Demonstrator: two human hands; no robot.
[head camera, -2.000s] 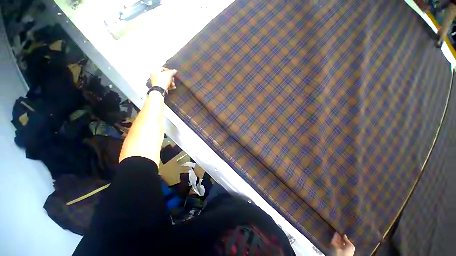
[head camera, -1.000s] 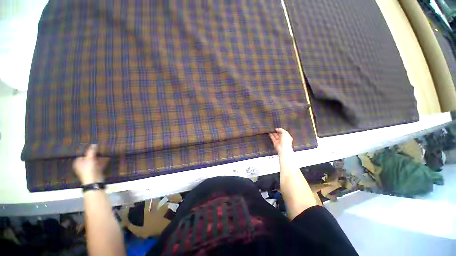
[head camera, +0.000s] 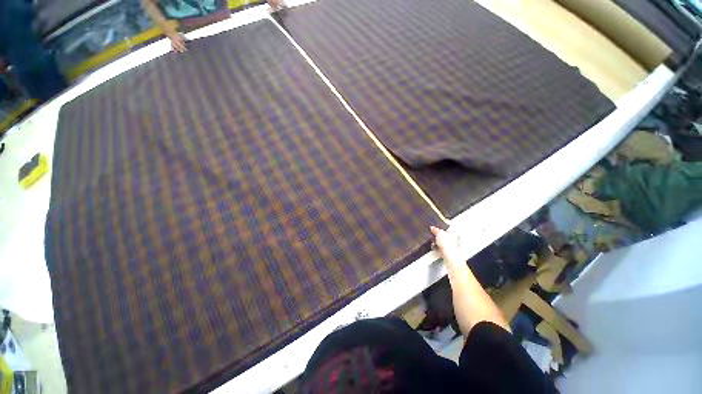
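A plaid fabric ply (head camera: 231, 200), brown with blue-purple and orange checks, lies broad over the stack on the table, its near edge along the table rim. My right hand (head camera: 447, 242) is at the ply's near right corner, its fingers pinching the edge beside the narrow pale gap. My left hand is out of the picture. A second stack of plaid (head camera: 469, 77) lies to the right of the gap, with a lifted fold near its near left corner.
Another person's hand (head camera: 178, 41) touches the far edge; another is partly seen at the gap's far end. A yellow box (head camera: 33, 171) lies at the left. Tan paper (head camera: 539, 38) and a thick roll (head camera: 616, 29) lie far right. Scraps and a green bundle (head camera: 654, 192) are on the floor.
The view has turned, and my left hand has left the picture. The ply's near edge, folded back before, now reaches the table rim. My right hand has moved to the near right corner.
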